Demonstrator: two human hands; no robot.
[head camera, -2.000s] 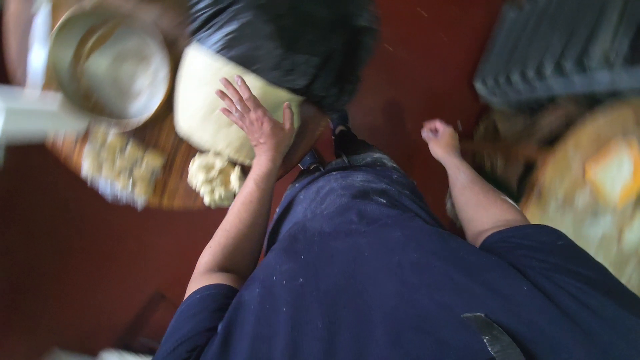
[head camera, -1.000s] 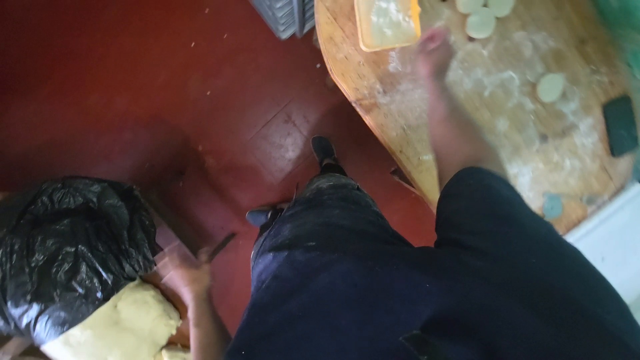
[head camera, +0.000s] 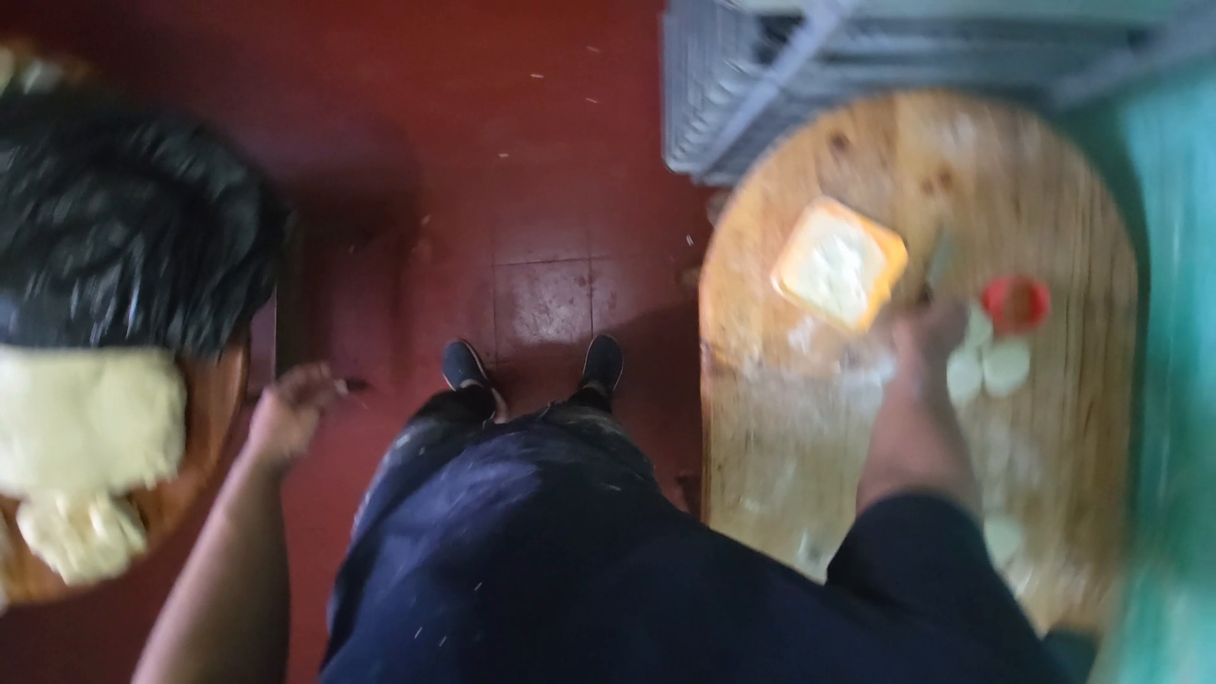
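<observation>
My left hand (head camera: 293, 410) is over the red floor beside the left table, its fingers around a thin dark object (head camera: 351, 385), blurred. To its left lies a large pale dough slab (head camera: 90, 418), partly under a black plastic sheet (head camera: 123, 228), with a lumpy dough piece (head camera: 81, 534) against it. Above the right wooden table, my right hand (head camera: 926, 332) is blurred, just right of an orange-rimmed tub (head camera: 836, 264) with pale contents. A faint greyish shape (head camera: 940, 258) shows past its fingers; whether it is held I cannot tell. Several dough discs (head camera: 1005, 367) lie beside a red round container (head camera: 1016, 303).
The right table (head camera: 779, 437) has a rounded end and is dusted with flour. Stacked grey racks or trays (head camera: 722, 95) stand beyond it, and a green surface (head camera: 1178, 380) runs along its right. The left table's edge (head camera: 218, 408) curves near my left hand.
My left hand, spread on the dough slab two seconds ago, is off it with a thin dark object. My right hand, over the floor before, is above the right table. The view has swung widely.
</observation>
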